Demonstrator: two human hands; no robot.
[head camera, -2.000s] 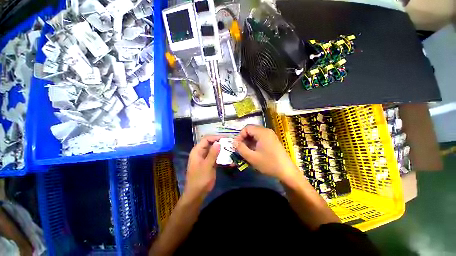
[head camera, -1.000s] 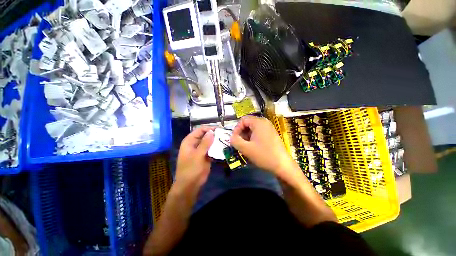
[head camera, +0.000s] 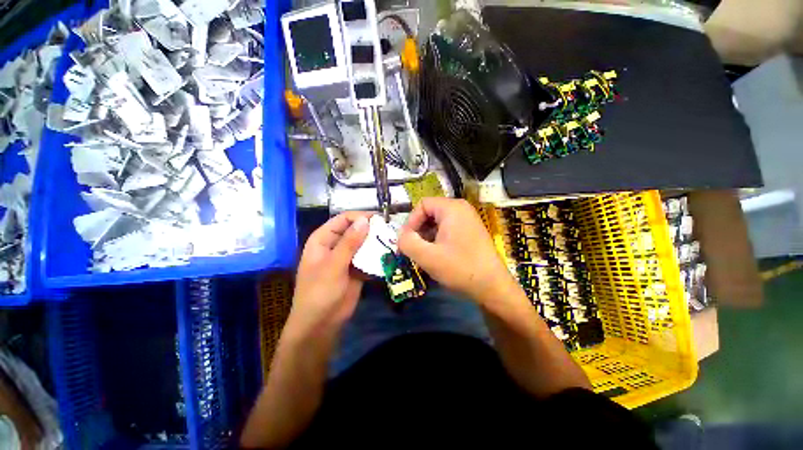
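Observation:
My left hand holds a white housing by its upper left edge, just below the tip of the soldering iron. A green circuit board with yellow and black parts hangs at the housing's lower right, with a dark lead wire between them. My right hand is at the housing's right edge with thumb and forefinger pinched near the wires; what its fingertips grip is too small to tell. The metal tray under the iron is partly hidden by my hands.
Blue trays of white housings stand left, above a blue crate. The soldering machine, sponge and fan are ahead. Loose boards lie on the black mat. A yellow basket of boards stands right.
The housing and both hands have moved up and slightly left, closer under the iron. The board has swung out below the housing and shows more fully.

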